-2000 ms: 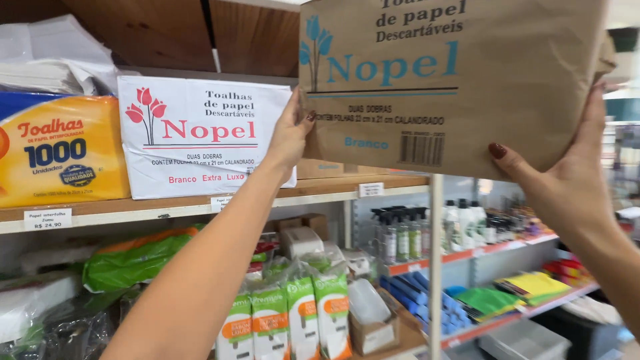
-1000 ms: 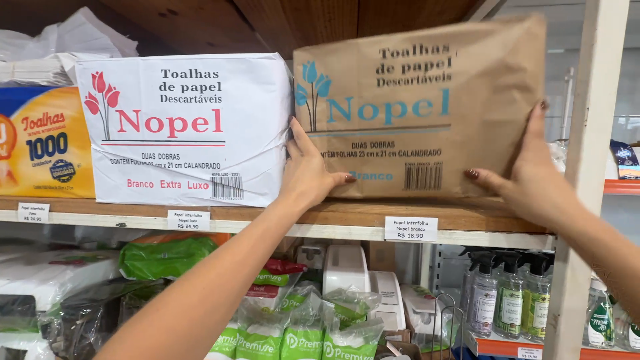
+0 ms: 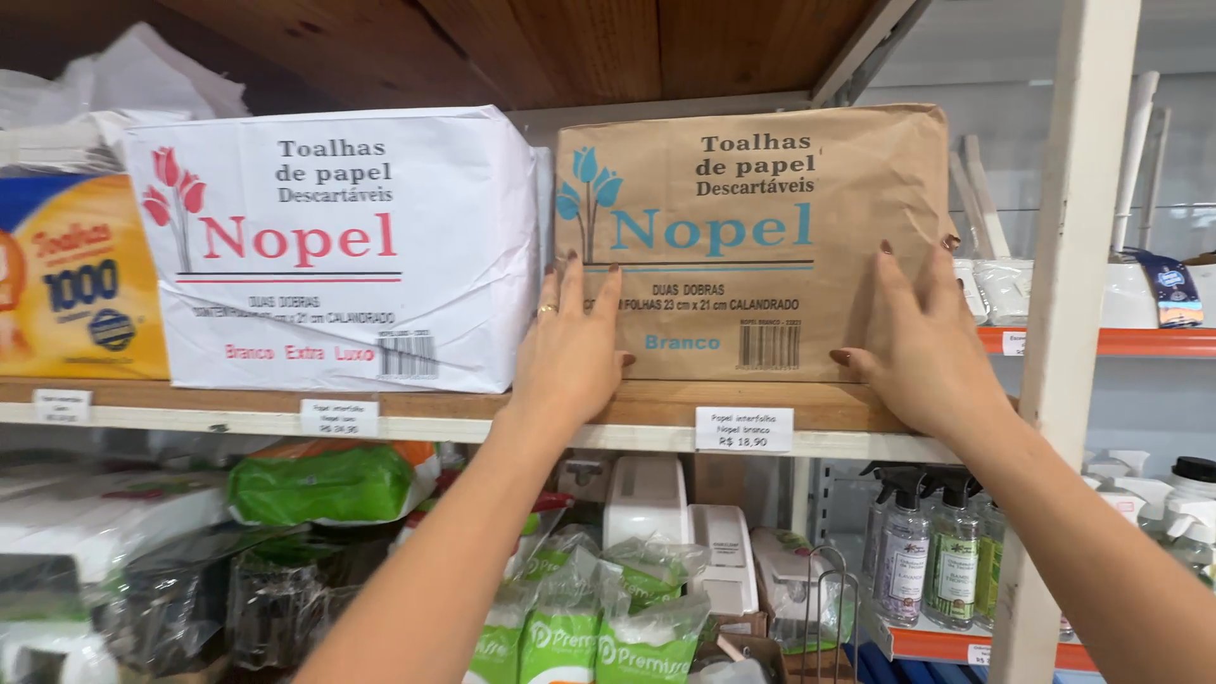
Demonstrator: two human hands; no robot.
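Note:
A brown paper-wrapped pack of Nopel paper towels rests upright on the wooden shelf. Its left edge is touched by my left hand, with fingers spread over the front and a ring on one finger. On the pack's lower right front lie the fingertips of my right hand. Neither hand is closed around it. Just to the left stands a white Nopel pack with red print, a narrow gap between the two. Price tags are fixed along the shelf's front edge.
A yellow and blue towel pack is at the far left. The white shelf post rises near my right forearm. Below are green Premisse packs, white dispensers and spray bottles. A wooden board spans overhead.
The brown pack, held raised and tilted in my hands two seconds ago, has come down onto the shelf beside the white pack. My fingers now lie against its front.

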